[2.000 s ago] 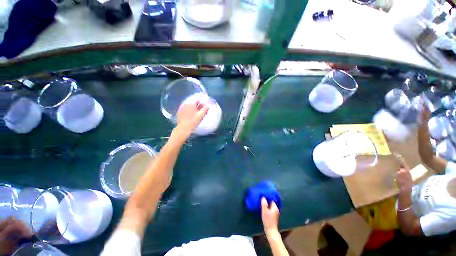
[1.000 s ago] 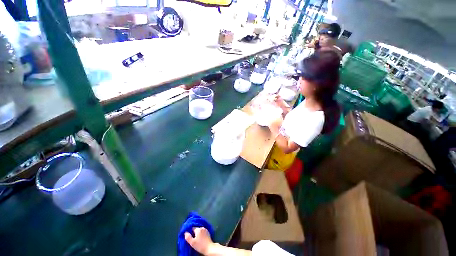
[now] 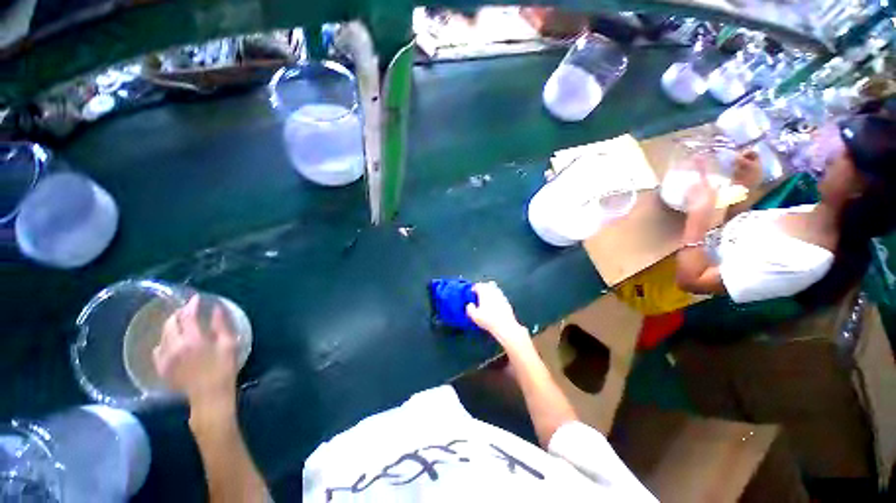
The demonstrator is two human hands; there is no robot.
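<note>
A glass vessel with beige inside (image 3: 140, 346) lies on the green bench at the left. My left hand (image 3: 199, 349) is over this vessel, fingers slightly bent and partly spread. I cannot tell whether it grips the glass. My right hand (image 3: 494, 308) holds a crumpled deep blue cloth (image 3: 453, 303) on the bench, right of the middle. A vessel with a clear rim and white lower part (image 3: 325, 145) stands at the far side by the green post. Part of the blue cloth is hidden under my fingers.
White-bottomed vessels stand at left (image 3: 67, 221), near left (image 3: 103, 454) and far right (image 3: 573, 93). Another (image 3: 558, 211) lies by yellow sheets and a cardboard sheet (image 3: 629, 246). A person (image 3: 776, 251) works at right. A cardboard box with a hole (image 3: 601, 378) is below the bench edge.
The view swung right and has come back left and down. My left hand, earlier at the white vessel, is now over the beige one. My right hand still holds the blue cloth.
</note>
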